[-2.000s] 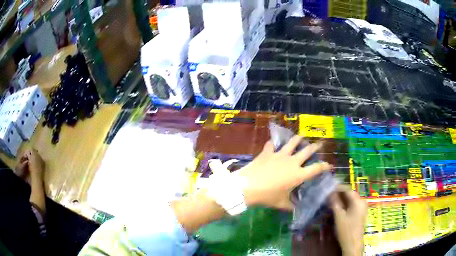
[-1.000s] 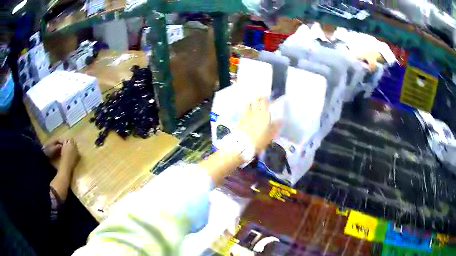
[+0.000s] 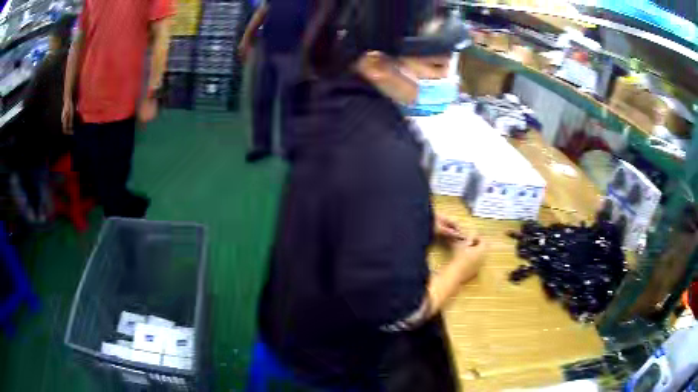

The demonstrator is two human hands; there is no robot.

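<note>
Neither of my hands is in the picture. Nearest in front of me is a person in dark clothes [image 3: 356, 207] with a blue mask, at the tan bench [image 3: 520, 329]. A black heap of cables [image 3: 574, 264] lies on the bench. White closed retail boxes [image 3: 508, 187] stand in rows behind it. Part of a white and blue retail box [image 3: 670, 367] is cut off at the lower right edge.
A dark open crate [image 3: 138, 264] on the green floor [image 3: 218, 176] holds small white boxes [image 3: 157, 341]. A person in a red shirt [image 3: 116, 65] and another in dark trousers stand behind. Green metal framing [image 3: 657, 230] and shelves are at right.
The view has swung far left. The neighbour, crate and floor now show; my left hand, which was at the retail boxes, has left the picture, and most of those boxes are out of view.
</note>
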